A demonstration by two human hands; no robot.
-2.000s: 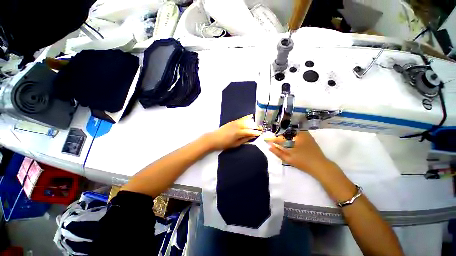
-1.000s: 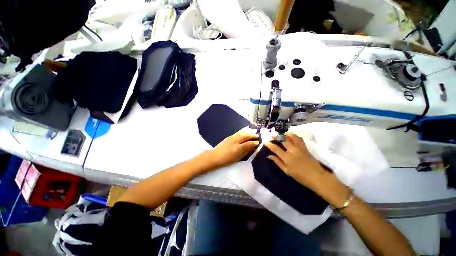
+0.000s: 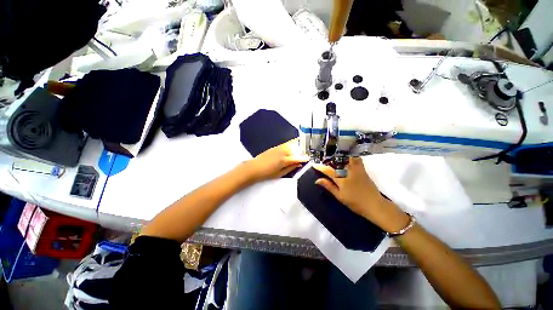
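Note:
One dark cut panel [image 3: 267, 132] lies left of the needle, its near end under my left hand [image 3: 280, 162]. A second dark panel [image 3: 339, 212] lies slantwise on the white backing strip [image 3: 355, 263], towards my lap. My left hand presses the cloth beside the presser foot [image 3: 315, 158], fingers close together. My right hand [image 3: 351, 184] lies on the upper right edge of the second panel, its fingertips near the foot. The white sewing machine [image 3: 412, 136] with a blue stripe stands over the seam. The needle point is too small to tell.
A fanned panel stack [image 3: 197, 97] and a larger dark fabric pile [image 3: 118, 106] lie left of the machine. A dark grey coil [image 3: 36, 130] is at the far left. A red crate [image 3: 63, 236] and striped cloth [image 3: 91, 278] are below the table edge. A wooden rod [image 3: 339, 21] stands behind.
Since the first frame, the backing strip and its panel have swung from straight to a slant towards the lower right. The other panel now slants to the upper left. My hands stay near the needle.

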